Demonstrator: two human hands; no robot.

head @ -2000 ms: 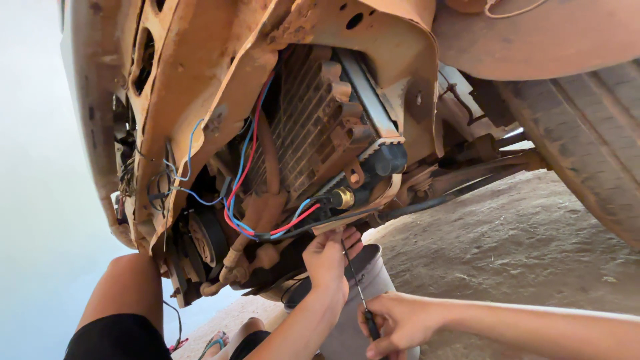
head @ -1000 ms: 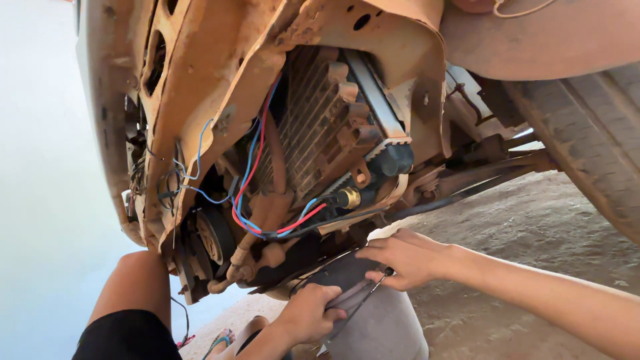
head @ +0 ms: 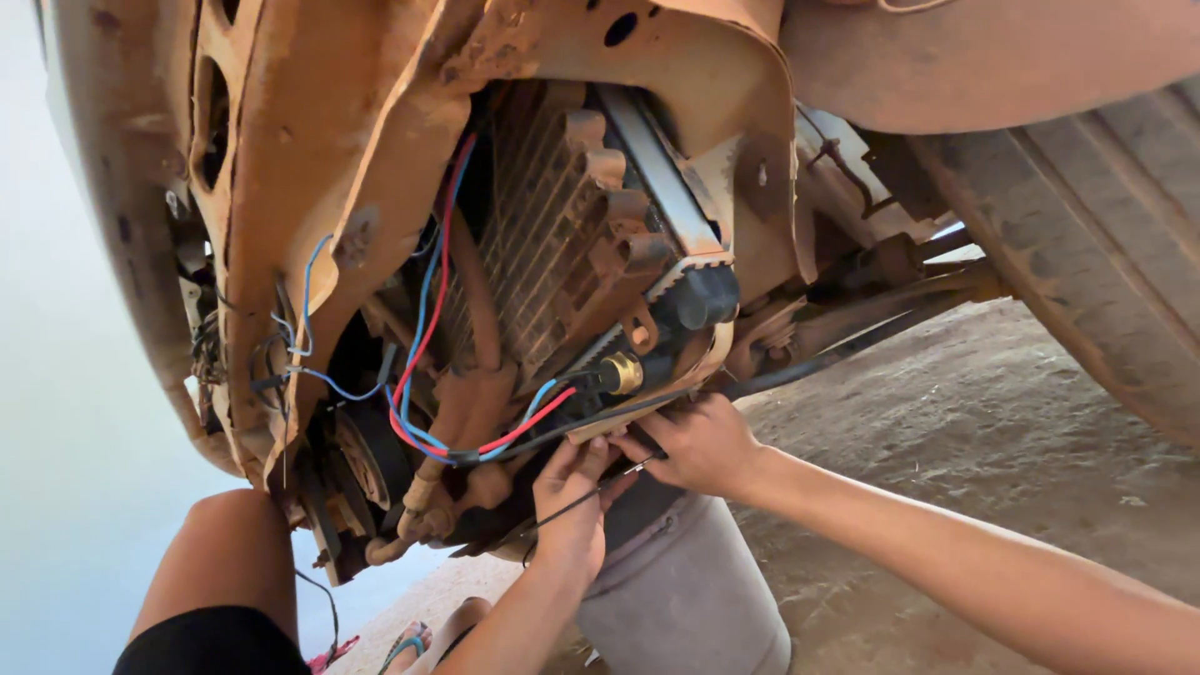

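My left hand (head: 574,497) pinches near the lower edge of a rusty metal bracket (head: 647,410), with a thin dark rod (head: 574,506) crossing its fingers. My right hand (head: 701,445) is curled just right of it, under the same edge; the rod runs into its fingers, and its grip is partly hidden. Above the hands, a brass fitting (head: 622,373) sits at the lower corner of the radiator (head: 539,234). Red wire (head: 433,328) and blue wire (head: 419,323) loop down and end beside the fitting. A black cable (head: 600,417) passes along the bracket.
A grey bucket (head: 689,591) stands below the hands on bare dirt (head: 891,487). The tire (head: 1087,216) is at the right. Rusty body panels (head: 309,141) surround the radiator. A pulley (head: 364,455) shows at lower left, near a bent knee (head: 225,544); a sandalled foot (head: 408,647) is below.
Both hands have moved up from over the bucket to the bracket's lower edge. Two seconds ago my right hand was lower, holding the dark-handled tool by its handle.
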